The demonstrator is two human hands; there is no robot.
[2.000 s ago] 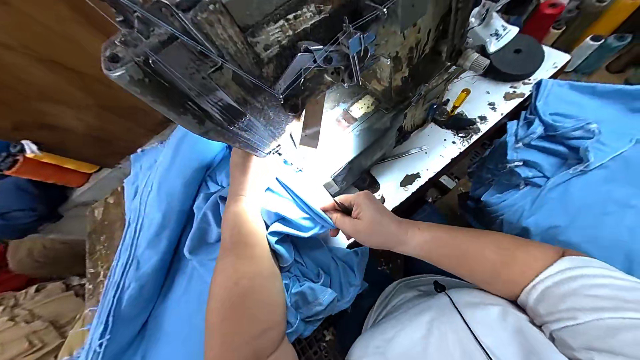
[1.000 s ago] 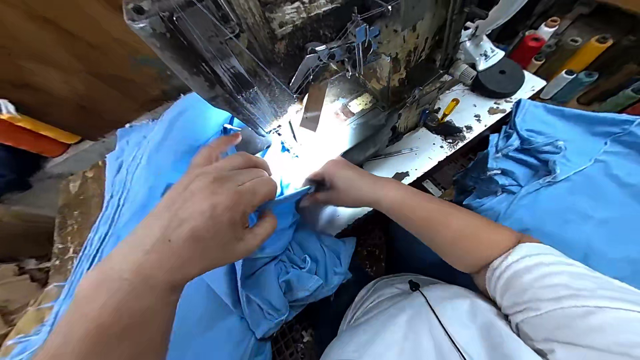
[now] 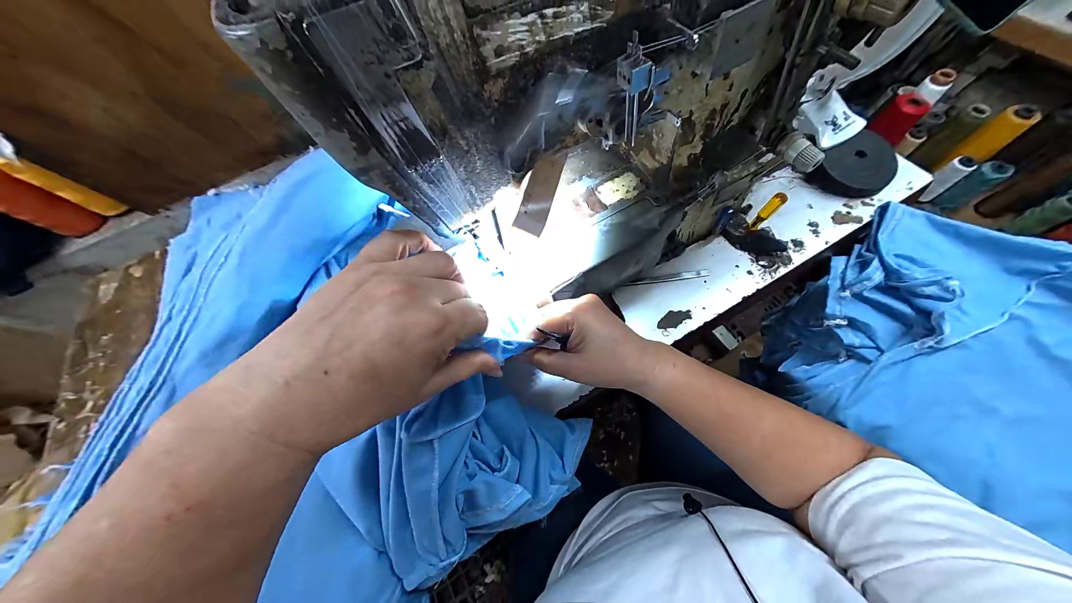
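Blue fabric [image 3: 469, 469] runs up to the brightly lit needle area of an industrial sewing machine [image 3: 469, 92] and hangs down in folds in front of it. My left hand [image 3: 394, 322] grips the fabric's edge just left of the needle area, thumb towards my other hand. Close by on the right, my right hand [image 3: 586, 343] pinches the same edge and also holds a small dark tool, perhaps thread snips [image 3: 553, 337]. Glare hides the needle and the cloth beneath it.
On the white machine table [image 3: 729, 285] lie a yellow-handled screwdriver [image 3: 768, 211], metal tweezers [image 3: 670, 277] and a black round disc [image 3: 854, 163]. More blue fabric [image 3: 963, 360] is heaped at the right, near thread cones [image 3: 992, 134]. Orange and yellow cones [image 3: 50, 201] lie at far left.
My left hand, by the needle area two seconds ago, was raised over the fabric one second ago and now grips its edge. My right hand stays at the edge.
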